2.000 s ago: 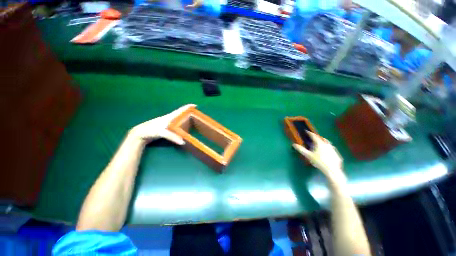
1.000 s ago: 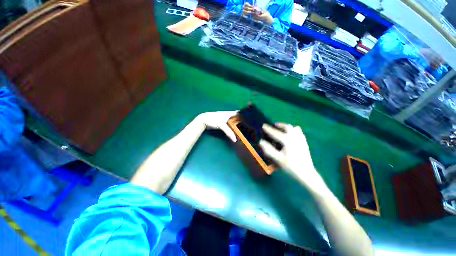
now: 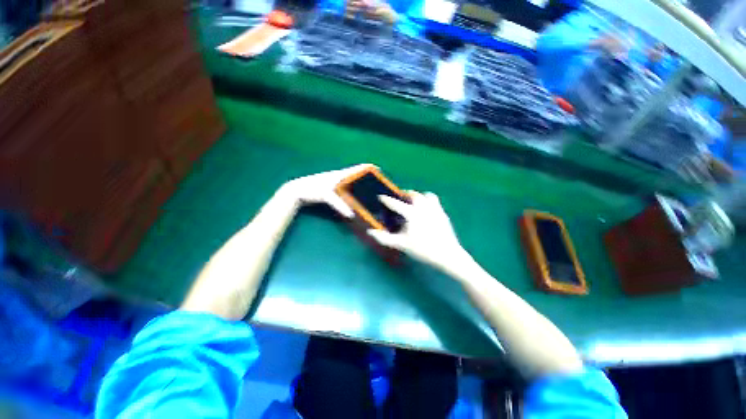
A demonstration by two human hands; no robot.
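Observation:
A stack of orange-brown frames (image 3: 357,214) stands tilted on the green bench in front of me, with a black panel (image 3: 370,196) inside its top opening. My left hand (image 3: 321,188) grips the stack's left end. My right hand (image 3: 424,233) lies over its right end, fingers on the black panel; that end is partly hidden. A second framed stack with a black top (image 3: 558,252) stands to the right, untouched. The picture is slightly blurred.
Tall red-brown frame stacks (image 3: 106,123) stand at the left. A reddish-brown block (image 3: 652,252) with a pale item on it is at the right. Plastic-wrapped dark piles (image 3: 364,56), a white sheet (image 3: 449,78) and an orange-red strip (image 3: 256,38) lie across the bench. People in blue are beyond.
The black panel, held above the frame by my right hand a second ago, now lies within the frame opening. Earlier, my right hand was at the other framed stack. The view has shifted.

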